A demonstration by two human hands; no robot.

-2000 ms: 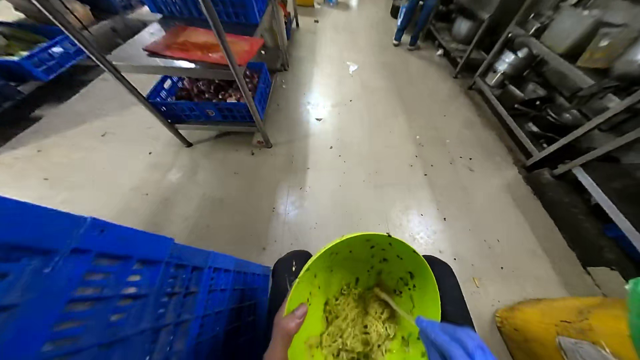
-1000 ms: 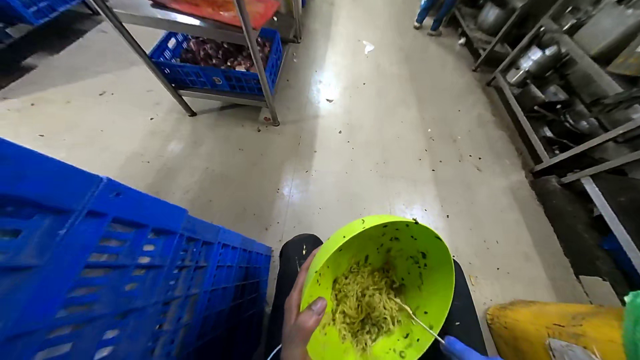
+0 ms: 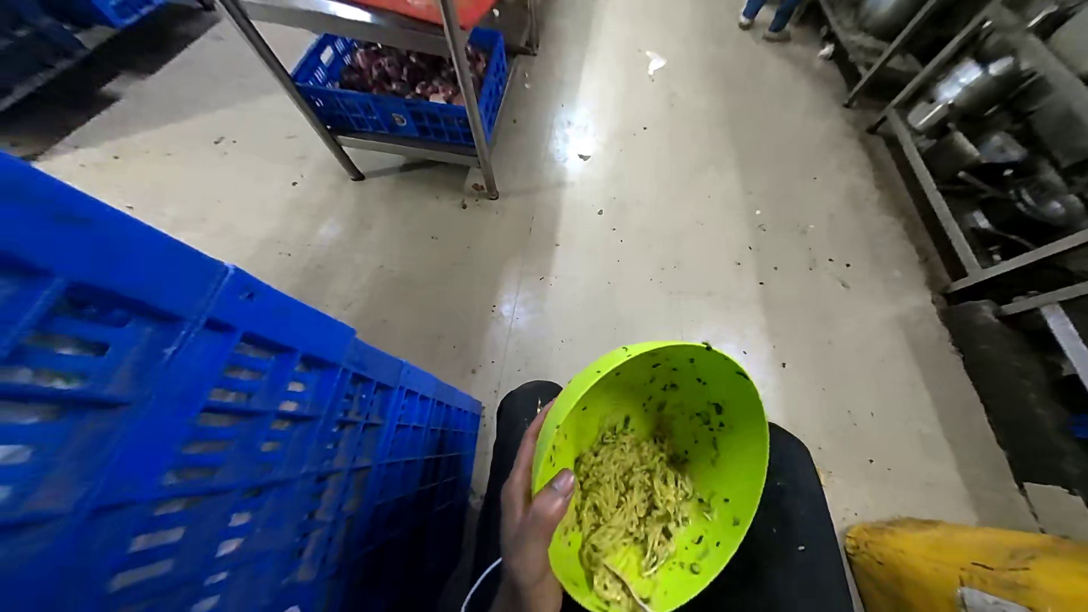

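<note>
A lime-green plastic bowl (image 3: pixel 722 476) is tilted between my knees. In it lies a heap of yellowish-green shredded food (image 3: pixel 633 497), and dark green bits cling to the inner wall. My left hand (image 3: pixel 535 510) grips the bowl's left rim, thumb on the near side. The end of a thin utensil (image 3: pixel 625 586) shows in the food at the bowl's bottom edge; the rest of it is out of view. My right hand is not in the picture.
Blue plastic crates (image 3: pixel 280 374) line the left side. Ahead is a metal rack (image 3: pixel 472 93) with a blue crate (image 3: pixel 399 115) of dark red produce. Metal pots (image 3: pixel 977 93) fill shelving at right, beside a yellow container (image 3: pixel 977 561). A person's feet (image 3: pixel 761 25) are at the top.
My gloved right hand, seen earlier at the bowl's lower right with the utensil, has gone out of view. The bowl is tipped more to one side in my left hand.
</note>
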